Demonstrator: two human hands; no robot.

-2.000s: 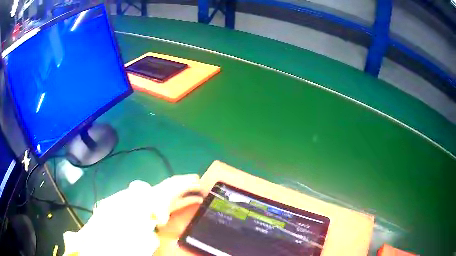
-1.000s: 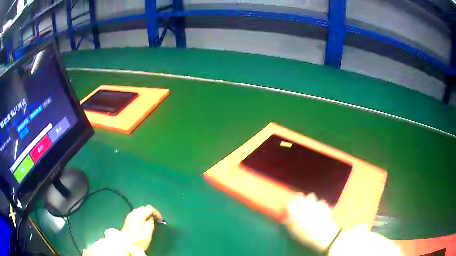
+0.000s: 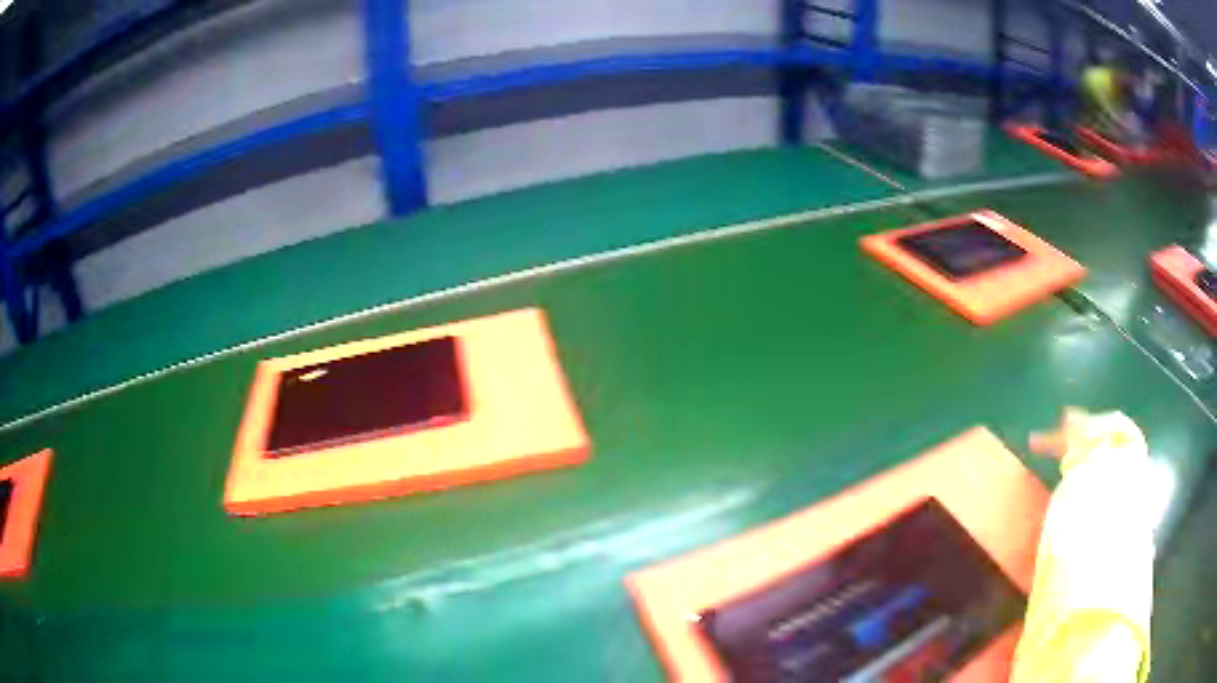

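A tablet point(image 3: 868, 607) with a lit screen lies on an orange foam pad point(image 3: 787, 547) at the lower right, cut off by the bottom edge. Its screen shows blue highlights and a red block. My right hand point(image 3: 1084, 434) is beyond the right side of this pad, over the green bench, with the bright sleeve crossing the pad's right part. The hand is small and overexposed; whether it holds anything cannot be made out. My left hand is out of the picture.
A dark tablet point(image 3: 374, 395) lies on a foam pad point(image 3: 527, 387) at left. Another tablet point(image 3: 964, 247) lies on a pad farther right. More orange pads are at both edges. A clear stack point(image 3: 934, 134) stands at the back, and a person point(image 3: 1102, 91) is far right.
The view has swung to the right. The monitor and my left hand have left the picture. My right hand has moved from the dark tablet's pad to beside the lit tablet's pad.
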